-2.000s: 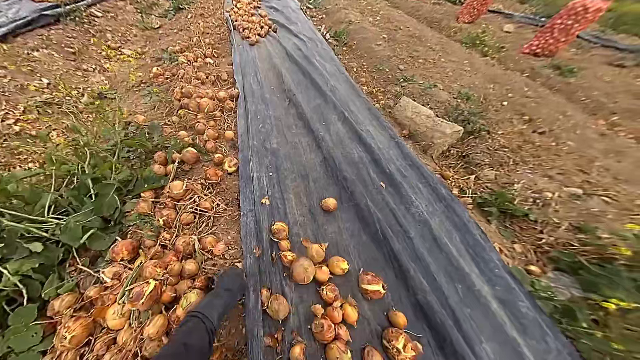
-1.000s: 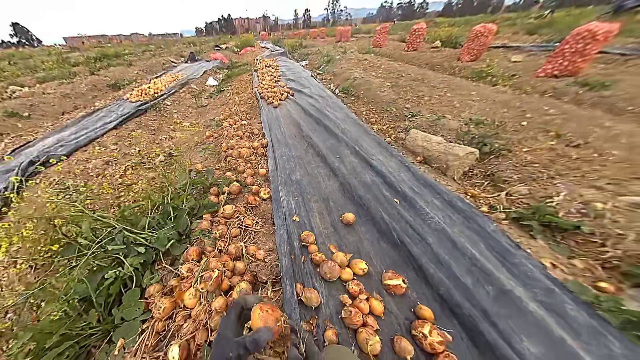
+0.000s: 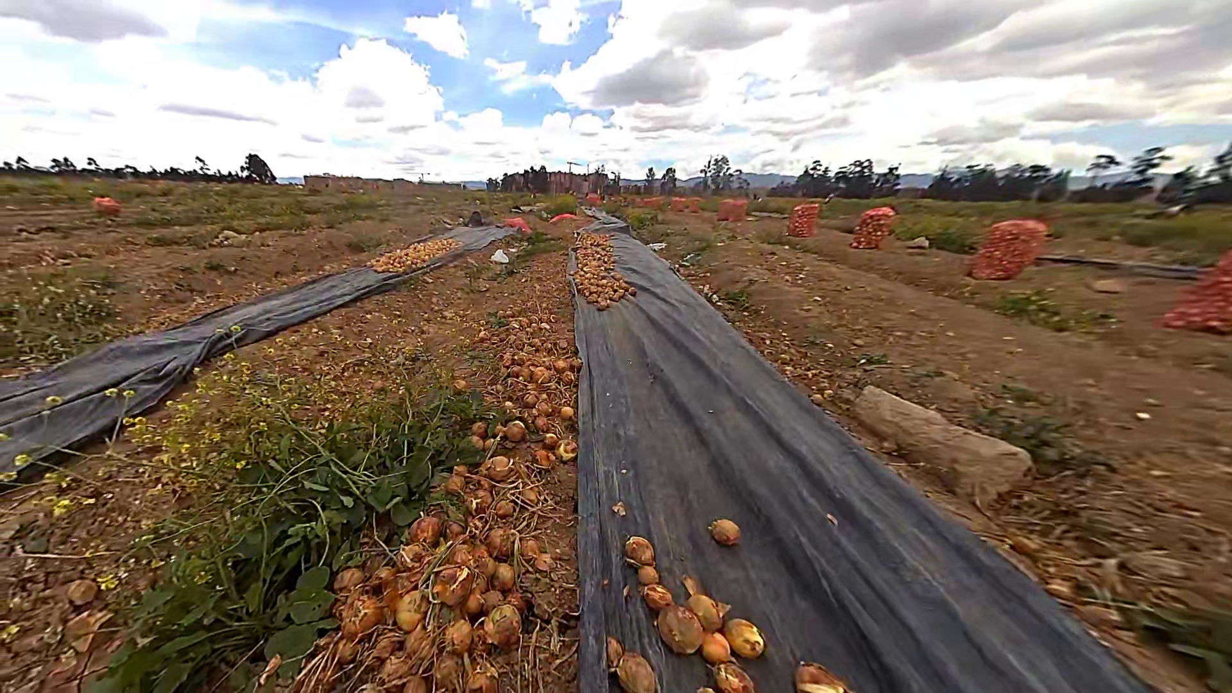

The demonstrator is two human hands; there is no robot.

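Note:
Neither my left hand nor my right hand shows in the head view at this moment. A long dark fabric sheet (image 3: 770, 500) runs from the bottom of the view away into the field. On its near end lie several loose onions (image 3: 680, 628), with one lone onion (image 3: 725, 531) a little beyond them. Farther up the same sheet is a larger heap of onions (image 3: 599, 274). Along the sheet's left side, a row of onions with dry stalks (image 3: 462, 587) lies on the soil, thickest at the near end.
Leafy weeds with yellow flowers (image 3: 289, 510) grow left of the onion row. A second dark sheet (image 3: 221, 327) at left bears an onion heap (image 3: 414, 255). A pale stone block (image 3: 938, 443) lies right of the main sheet. Filled red mesh sacks (image 3: 1009, 249) stand at right.
The view has tilted up to the horizon. The dark-gloved hand at an onion by the sheet's left edge one second ago is out of view now.

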